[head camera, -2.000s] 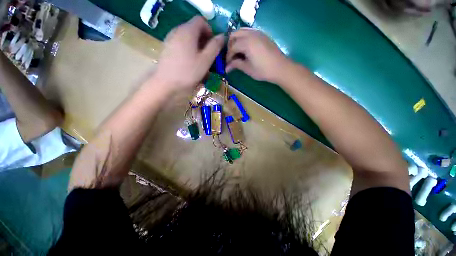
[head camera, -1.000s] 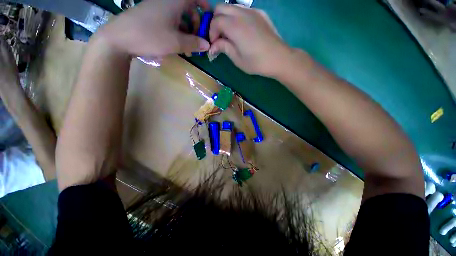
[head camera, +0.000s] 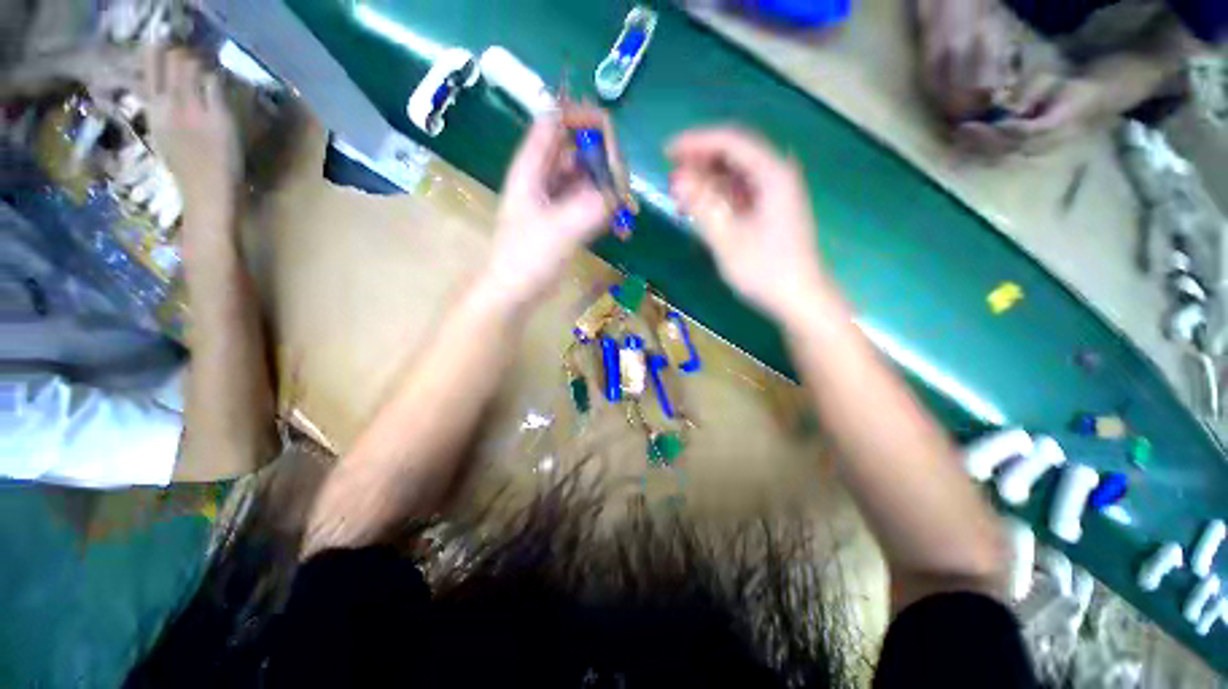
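Note:
My left hand (head camera: 546, 202) is raised over the near edge of the green belt and holds a blue battery (head camera: 590, 151), with another blue end showing below the fingers. My right hand (head camera: 738, 202) is over the belt to the right, fingers apart, and nothing shows in it. On the cardboard bench below lie several blue batteries (head camera: 611, 369) with wires, tan faces and green circuit boards (head camera: 667, 447). Whether a board hangs from the held battery is too blurred to tell.
The green belt (head camera: 862, 256) carries loaded housings (head camera: 626, 51) beyond my hands and white shells (head camera: 1072, 502) at right. A worker's arm (head camera: 222, 296) is at left, another person's hands (head camera: 990, 81) at upper right. A yellow piece (head camera: 1005, 296) lies on the belt.
My hands have moved apart; the right has let go of the battery, which stays in the left. The view has shifted, showing more belt. The worker's arm at left has moved.

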